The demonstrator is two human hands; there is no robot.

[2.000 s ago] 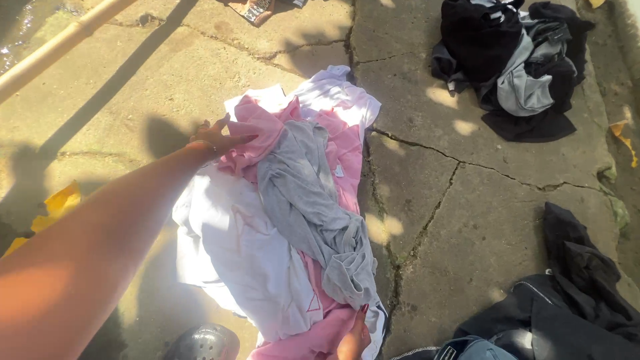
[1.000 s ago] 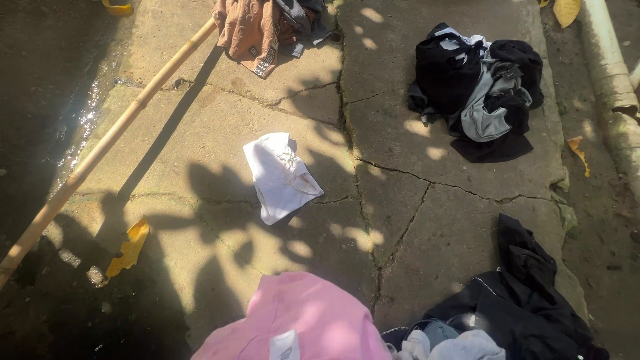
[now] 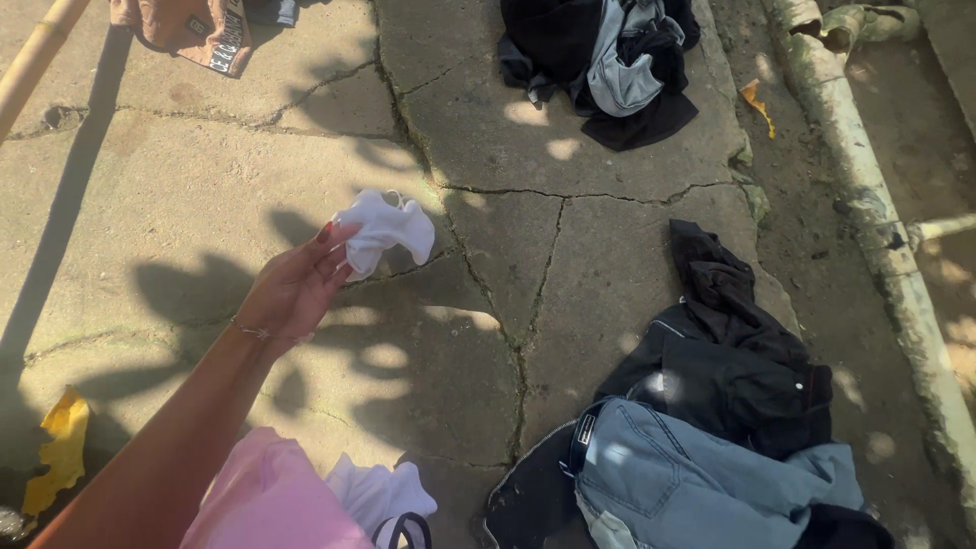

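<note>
My left hand (image 3: 301, 286), with a thin bracelet at the wrist, pinches a small white cloth (image 3: 385, 232) between thumb and fingers above the cracked concrete. My right hand is out of view. Pink fabric (image 3: 274, 499) bulges at the bottom edge beside my forearm, and a white garment (image 3: 381, 492) with a dark-trimmed band lies against it. At the lower right, blue-grey denim (image 3: 709, 473) rests on black clothes (image 3: 740, 381). Another heap of black and grey clothes (image 3: 633, 69) lies at the top.
A brown garment (image 3: 194, 30) with lettering lies at the top left, near a bamboo pole (image 3: 38, 57). Cracked concrete (image 3: 457, 366) spreads between the heaps. A weathered pipe (image 3: 877, 198) runs down the right side. A yellow leaf (image 3: 61, 450) lies at the lower left.
The pink, grey and white clothes spread at the middle two seconds ago are gone from there. The white cloth, on the concrete one second ago, is now in my left hand, which has come into view.
</note>
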